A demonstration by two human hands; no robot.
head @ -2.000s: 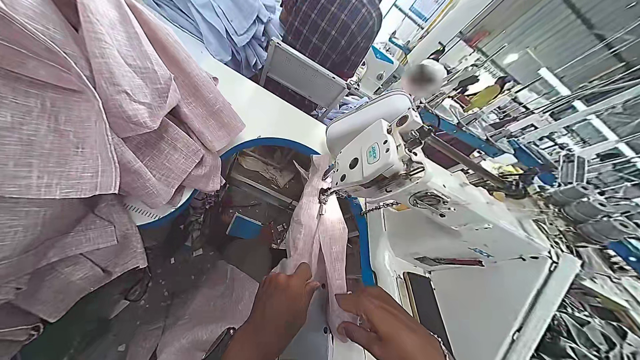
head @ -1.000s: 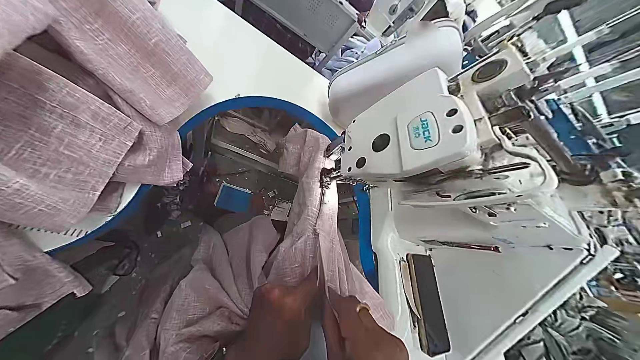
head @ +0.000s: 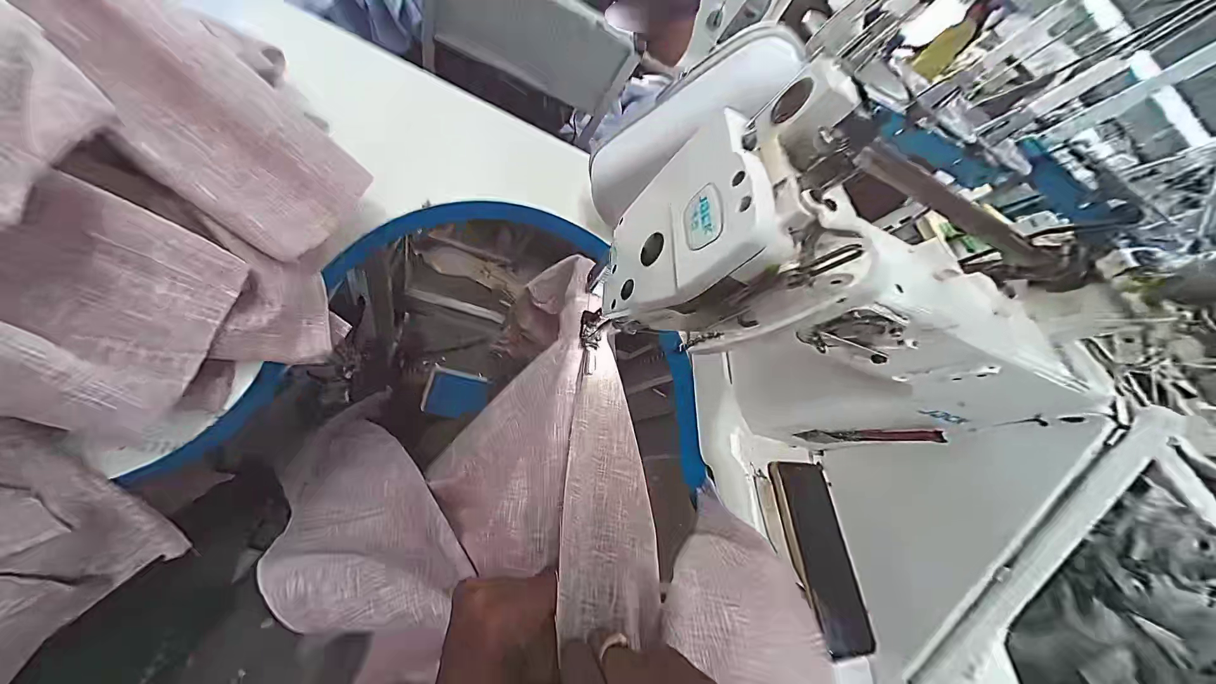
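Note:
A pale pink fabric piece (head: 608, 494) runs from under the needle area of a white Jack sewing machine (head: 703, 218) down toward me. At the bottom of the view my left hand (head: 499, 627) grips the fabric left of its seam. My right hand (head: 632, 660), with a ring on one finger, holds the fabric just beside it; its lower part is cut off by the frame edge. Loose folds of the same cloth hang at both sides of my hands. The machine's needle and presser foot are small and partly hidden by the head.
Pink fabric pieces (head: 104, 285) are piled on the white table (head: 446, 123) at left. A blue-edged round cutout (head: 475, 211) opens below the machine head. A dark phone-like slab (head: 822, 560) lies on the machine's right side. A grey chair-like frame (head: 532, 52) stands behind.
My hands are now lower in the view, and a longer stretch of fabric shows between them and the machine head. The view has shifted closer to the machine since the earliest frame.

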